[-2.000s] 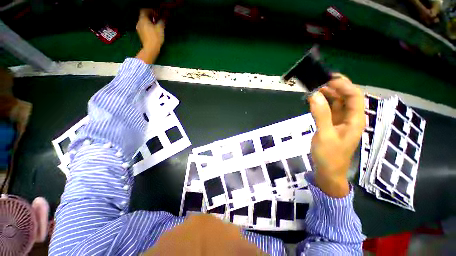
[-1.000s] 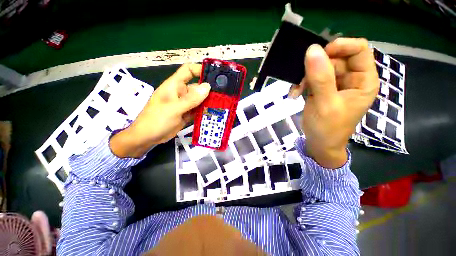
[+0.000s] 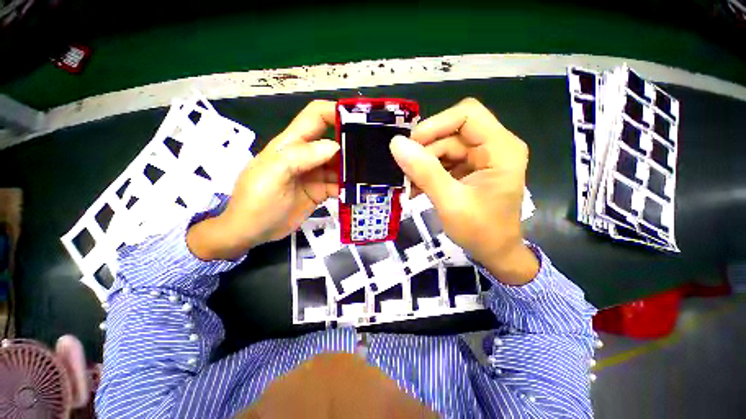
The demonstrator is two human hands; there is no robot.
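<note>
A red phone handset (image 3: 370,221) is held upright in front of me, with its pale keypad area at the bottom. My left hand (image 3: 282,176) grips its left side. A black square film (image 3: 372,155) with white edges lies over the display area in the upper half. My right hand (image 3: 462,168) holds the film's right edge against the phone with thumb and fingers. Whether the film is flat on the display cannot be told. Below the phone lie overlapping film sheets (image 3: 393,304) with dark squares.
White carrier sheets (image 3: 123,214) with empty holes lie at left. Filled sheets (image 3: 626,164) are stacked at right. Another red phone (image 3: 74,58) is on the green conveyor at upper left. A pink fan (image 3: 31,383) stands at lower left, a red object (image 3: 646,315) at lower right.
My left hand has brought a phone back from the conveyor to the middle. My right hand has moved left and down, bringing the raised black film onto the phone's display area.
</note>
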